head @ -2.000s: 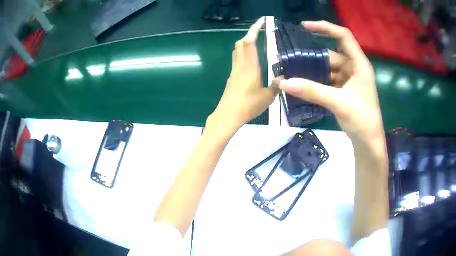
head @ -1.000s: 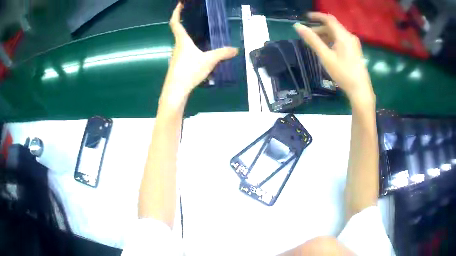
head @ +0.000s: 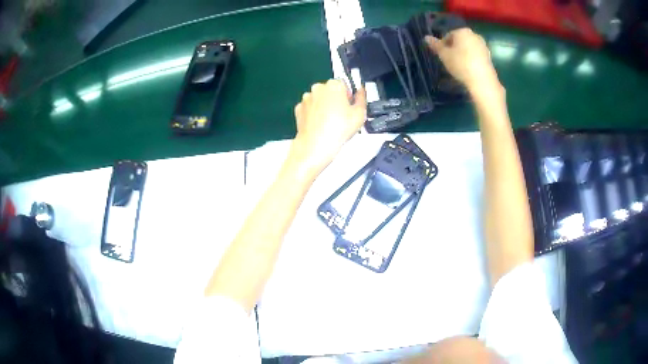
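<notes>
A fanned pile of black phone middle frames (head: 387,57) lies at the top centre, over the white strip and the green belt. My right hand (head: 465,60) grips the right part of this pile from above, fingertips on the frames' edges. My left hand (head: 328,117) is at the pile's lower left, fingers curled, thumb at a frame's edge; whether it grips is hidden. Two overlapping middle frames (head: 414,169) lie on the white surface below the pile.
A block of middle frames (head: 204,87) lies on the green belt (head: 277,57) at the left. A single frame (head: 116,201) lies on the white surface (head: 192,213). A tray of shiny frames (head: 568,178) is at the right. A red mat (head: 533,15) lies beyond the belt.
My left hand has let go of its stack, which now lies on the belt, and has moved right to the fanned pile. My right hand has closed onto the pile. The view has shifted slightly.
</notes>
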